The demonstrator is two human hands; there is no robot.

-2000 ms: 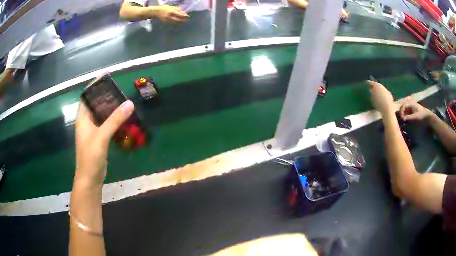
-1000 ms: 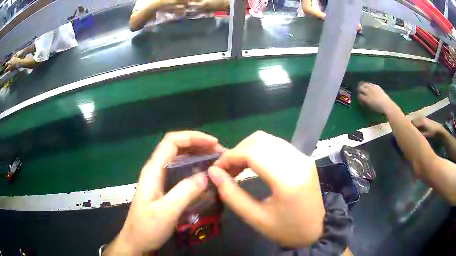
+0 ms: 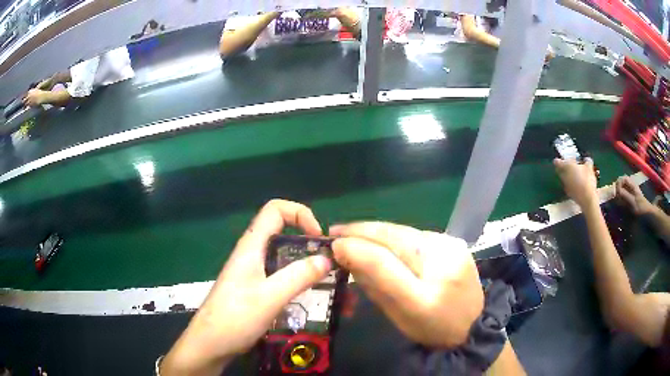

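A half-assembled phone unit [image 3: 312, 305] is held upright in front of me, with its open circuit side facing me. Its red end section [image 3: 275, 356] with a round gold part [image 3: 301, 355] is at the bottom. My left hand [image 3: 253, 294] grips the unit from the left, thumb on the board near the top. My right hand [image 3: 411, 283] has its fingertips pinched at the unit's top right corner. Whether a small part is between them is hidden. A dark blue parts bin [image 3: 530, 283] stands partly behind my right wrist.
A white rail [image 3: 95, 301] edges the green belt [image 3: 294, 161]. A grey post [image 3: 503, 125] rises at right. Another unit [image 3: 48, 250] lies on the belt at left. A shiny plastic bag [image 3: 540, 257] is behind the bin. A neighbour's hand [image 3: 577, 176] holds a phone [image 3: 566, 147]; a red tray [image 3: 639, 132] is beyond.
The unit is now sharper and more face-on in my hands; two seconds ago my left hand alone held it over the belt. The neighbour's hand now holds a phone, and a red tray has appeared at right.
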